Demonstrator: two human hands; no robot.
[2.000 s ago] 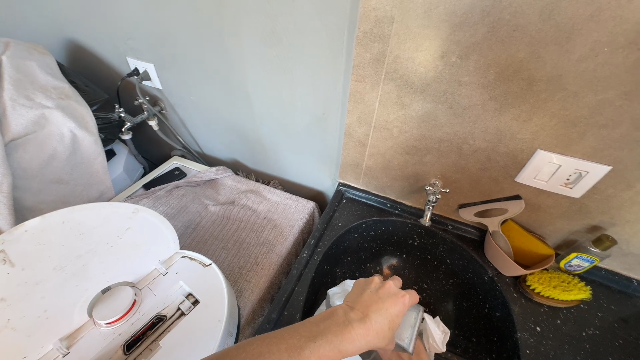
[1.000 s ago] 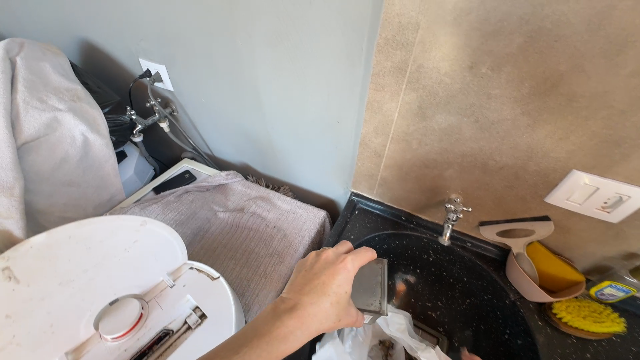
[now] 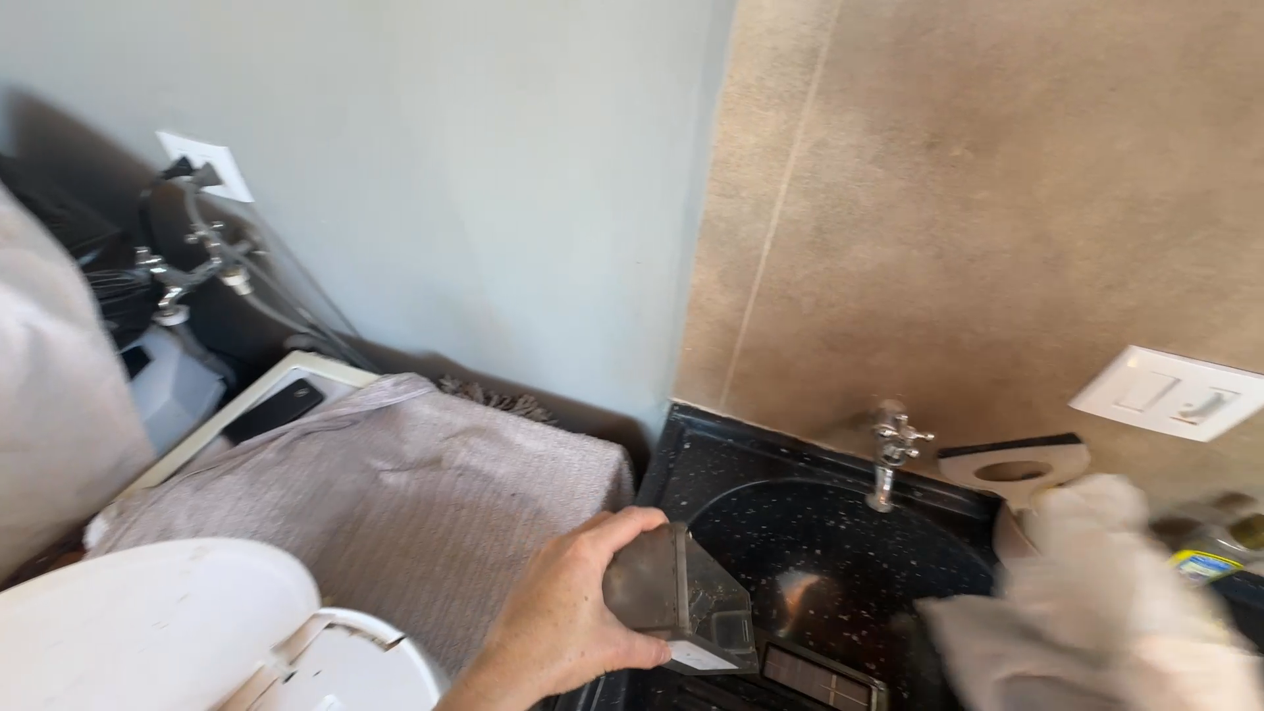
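Note:
My left hand (image 3: 583,602) grips a smoky translucent plastic dustbin box (image 3: 681,597) over the left edge of the black speckled sink (image 3: 839,543). Below and right of the box, a dark framed filter (image 3: 825,676) lies in the sink. At the lower right, my right hand (image 3: 1185,652) is badly blurred and appears to hold a crumpled pale cloth or paper (image 3: 1076,573). At the lower left is a white robot vacuum (image 3: 365,662) with its round lid (image 3: 158,622) raised.
A chrome tap (image 3: 892,454) stands behind the sink. To its right are a pale squeegee (image 3: 1022,469) and a blurred bottle (image 3: 1205,558). A gray cloth (image 3: 415,494) covers an appliance on the left, near wall taps and hoses (image 3: 193,267). A switch plate (image 3: 1170,392) is on the tan wall.
My right hand and the pale crumpled material have moved to the right, away from the box. My left hand still holds the box. The framed filter now shows more plainly in the sink.

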